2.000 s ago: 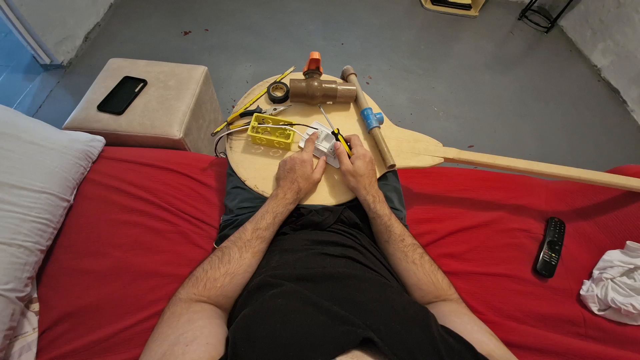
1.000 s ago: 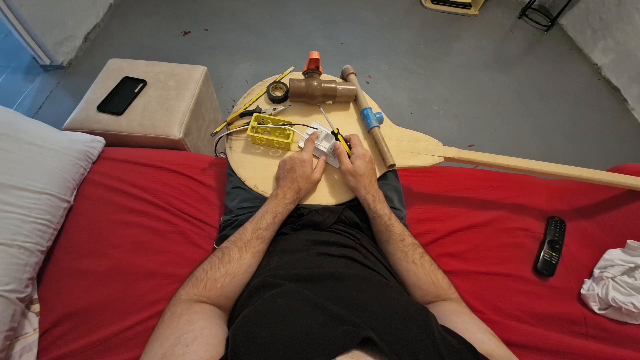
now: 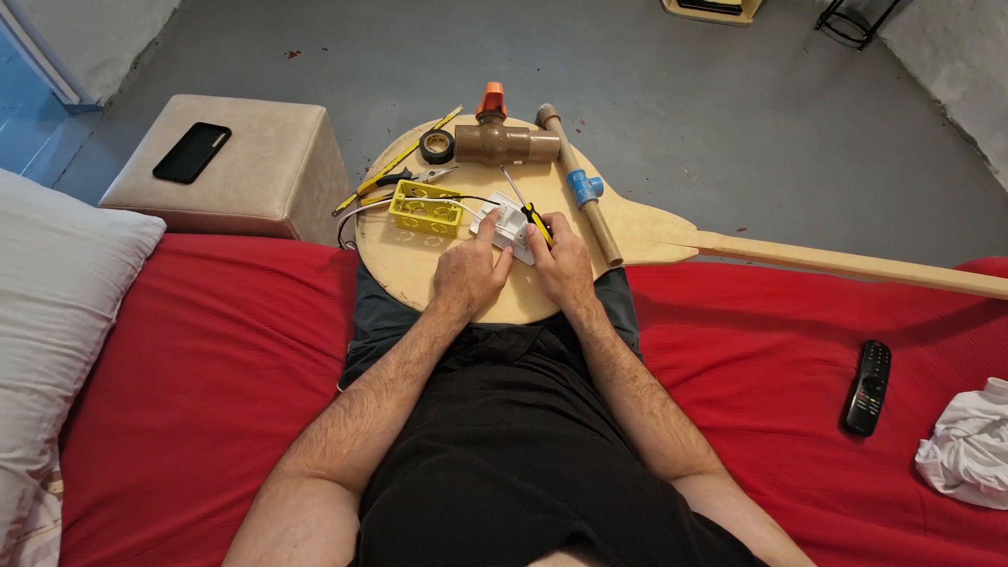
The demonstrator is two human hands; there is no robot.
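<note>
A white plastic electrical outlet plate (image 3: 504, 223) lies face down or tilted on the round wooden paddle board (image 3: 402, 276) across my lap; which, I cannot tell. My left hand (image 3: 470, 272) presses its index finger on the plate, with the thumb at its lower edge. In my right hand (image 3: 564, 264) is a screwdriver with a yellow and black handle (image 3: 538, 223), its shaft pointing up and away; my fingers also touch the plate's right side. A white wire (image 3: 441, 200) and a black wire run through the yellow electrical box (image 3: 426, 209) to the plate.
Beyond my hands lie long-nose pliers (image 3: 425, 175), a yellow folding rule (image 3: 394, 161), black tape (image 3: 436, 147), a brown ball valve (image 3: 505, 144) and a brown pipe with a blue tee (image 3: 583, 187). A phone (image 3: 192, 153) rests on the beige pouf (image 3: 236, 201); a remote (image 3: 867, 388) lies on the red cover.
My left index finger has shifted slightly on the plate. The screwdriver in my right hand has stayed nearly in place.
</note>
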